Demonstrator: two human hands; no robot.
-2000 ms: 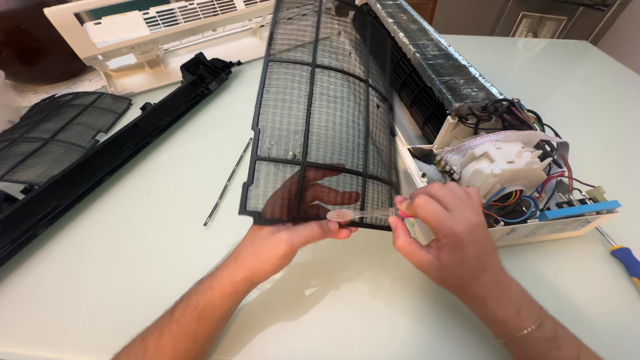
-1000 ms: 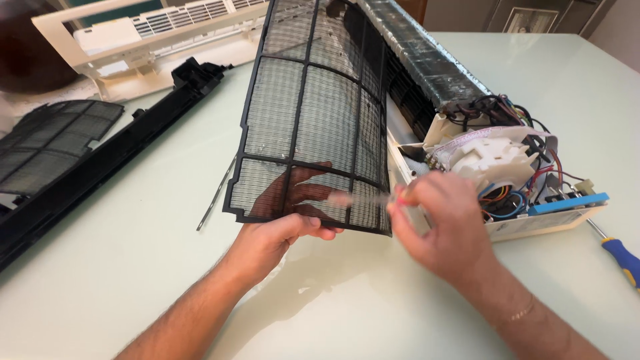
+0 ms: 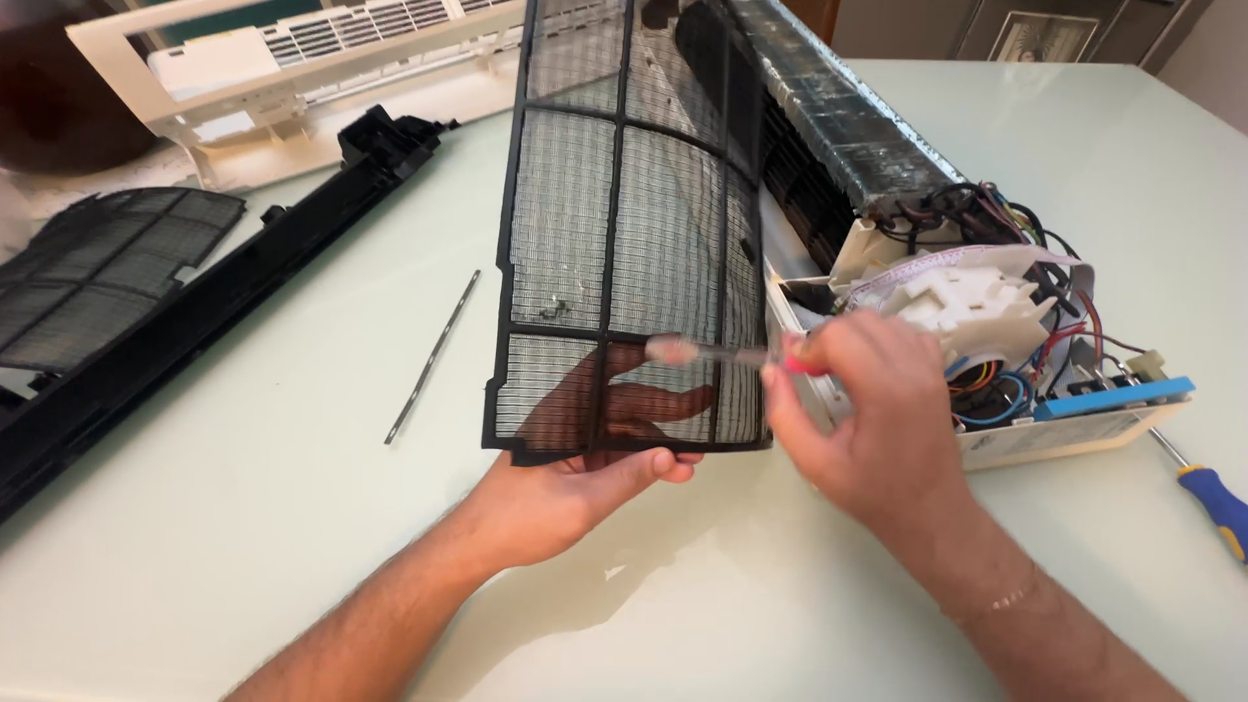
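My left hand [image 3: 575, 497] grips the bottom edge of a black-framed mesh air filter [image 3: 663, 234], thumb in front and fingers seen through the mesh behind. The filter stands tilted up, with a small dark torn or dirty spot low on its left side. In my right hand [image 3: 868, 419] is a small brush [image 3: 707, 351] with a clear shaft and a pink-red part, blurred by motion. Its head lies over the lower part of the mesh; contact cannot be told. Just right of the filter is an opened air conditioner indoor unit [image 3: 848, 127] with metal fins, wires and a white plastic housing [image 3: 975, 292].
A thin metal strip [image 3: 434, 356] lies left of the filter. Farther left are a long black plastic bar [image 3: 224, 273], a second mesh filter [image 3: 117, 263] and a white front casing [image 3: 322, 88]. A blue-and-yellow screwdriver [image 3: 1214, 502] lies at the right edge of the glossy table.
The brush head has moved up from the filter's bottom edge onto the mesh, along with my right hand. My left hand still holds the filter's lower edge.
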